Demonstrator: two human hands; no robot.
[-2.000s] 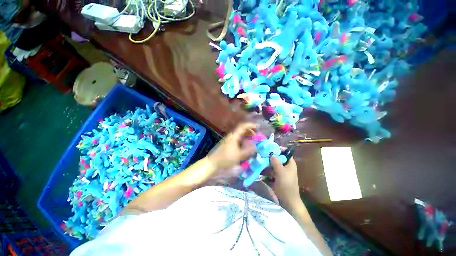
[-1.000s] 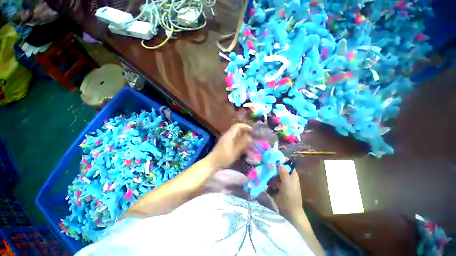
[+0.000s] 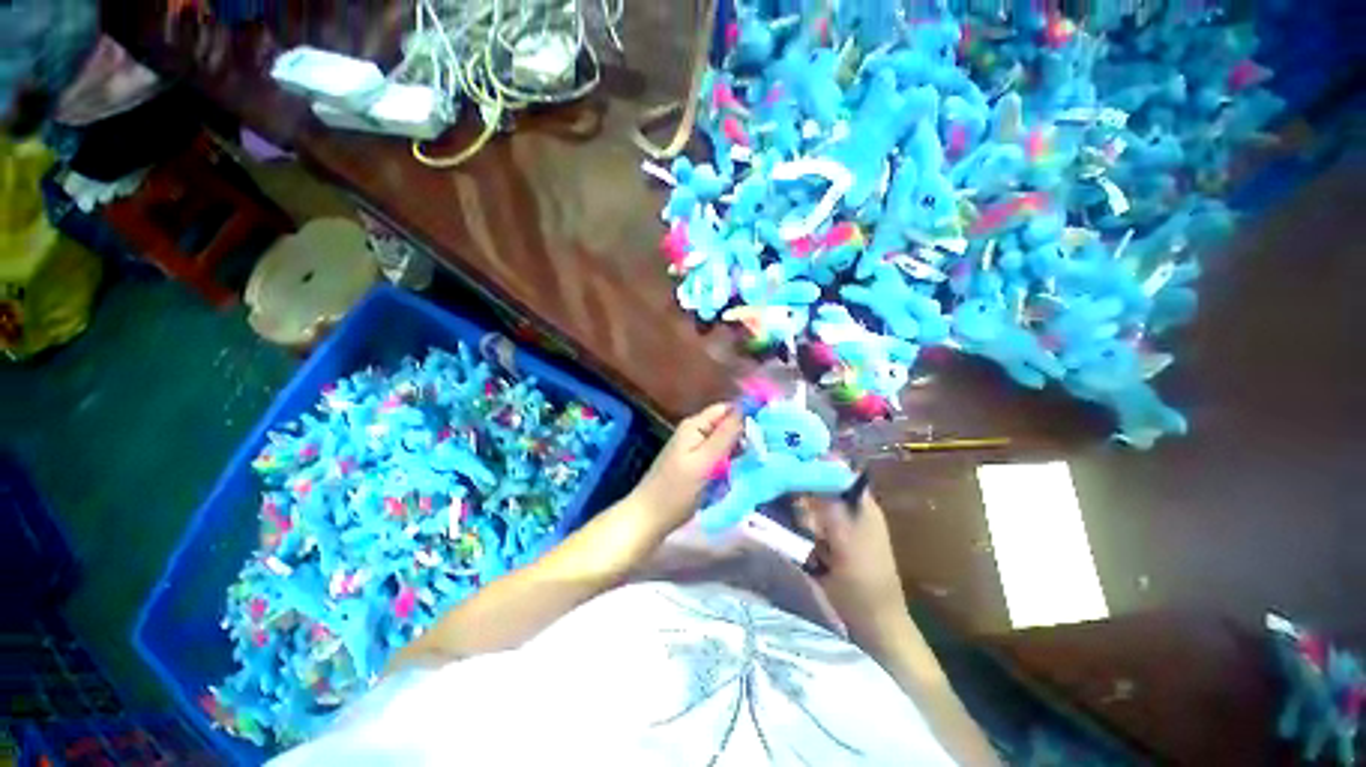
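A blue plush toy (image 3: 779, 447) with a pink mane is held up in front of my body at the table's edge. My left hand (image 3: 701, 454) pinches it by the pink mane on its left side. A white label (image 3: 779, 537) sticks out below the toy. My right hand (image 3: 851, 543) is closed at the toy's right side around a small dark tool (image 3: 855, 490), likely snips, mostly hidden by the fingers. Whether the right fingers also grip the toy is hard to tell.
A large heap of blue toys (image 3: 914, 195) lies ahead on the brown table (image 3: 562, 247). A thin yellow-brown stick (image 3: 956, 444), a white card (image 3: 1041, 543) and a few toys (image 3: 1321, 686) lie right. A full blue crate (image 3: 187, 562) stands left; power strips (image 3: 360, 93) lie back left.
The toy has been turned so its face and eye now show and its white label sticks out below. My left hand stays at the pink mane, no longer blurred. The view has shifted slightly.
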